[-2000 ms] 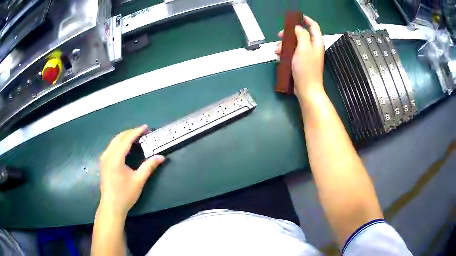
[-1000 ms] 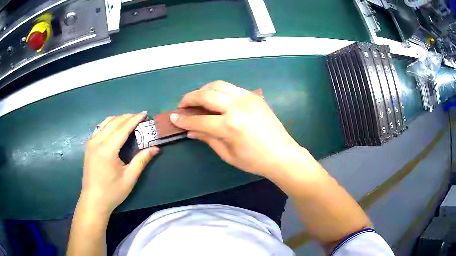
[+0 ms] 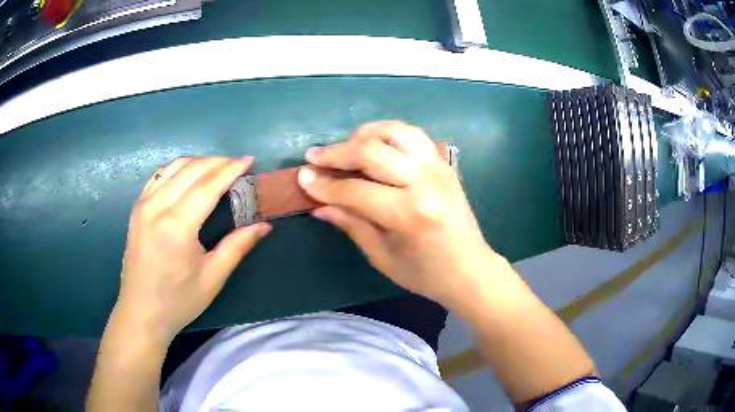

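A grey metal panel strip (image 3: 244, 203) lies on the green bench, mostly covered by a reddish-brown block (image 3: 280, 193) lying flat along its top face. Only the panel's left end and a bit of its right end show. My left hand (image 3: 181, 229) holds the panel's left end between thumb and fingers. My right hand (image 3: 387, 193) grips the brown block from above, thumb and fingers on its sides, and hides its right part.
A stack of dark ribbed panels (image 3: 604, 165) stands to the right on the bench (image 3: 500, 161). A white rail (image 3: 322, 58) runs behind. A clear plastic bag (image 3: 699, 133) lies beyond the stack. Grey boxes (image 3: 709, 338) are at the lower right, beside the floor.
My right hand has brought the brown block from beside the stack down onto the panel. My left hand stays at the panel's left end. The view has shifted.
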